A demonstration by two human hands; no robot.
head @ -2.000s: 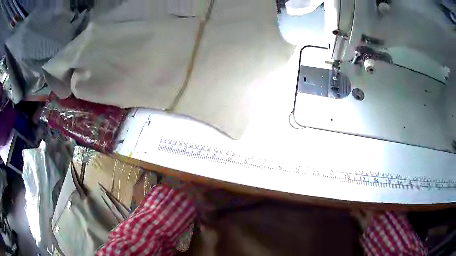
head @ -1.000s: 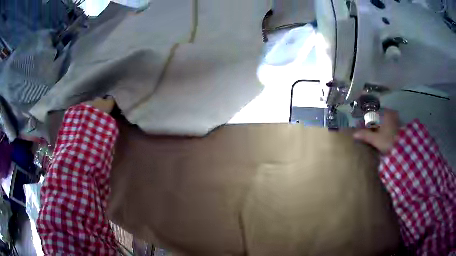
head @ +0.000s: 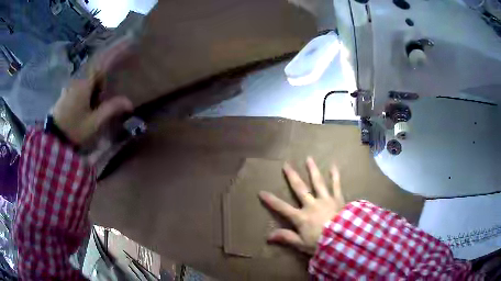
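A brown-tan trouser panel (head: 165,181) lies across the table front, its upper edge running to the presser foot and needle (head: 365,131). A pocket-shaped piece (head: 244,214) shows on it. My right hand (head: 310,211) lies flat on the panel with its fingers spread, holding nothing. My left hand (head: 90,110) is at the left, blurred, thumb apart from the fingers, beside a folded-over brown cloth (head: 220,44). Whether it grips the cloth I cannot tell.
The white sewing machine head (head: 439,71) stands at the right. A translucent white plastic guard (head: 312,59) lies left of the needle, near a bent black wire guide (head: 325,104). Printed ruler marks (head: 472,236) show at the lower right. Cloth and wrapped material lie below left.
The brown panel has shifted upward and its pocket shape shows. My right hand has moved from beside the needle down onto the panel. My left hand has moved left, and brown cloth covers the pale panel's place.
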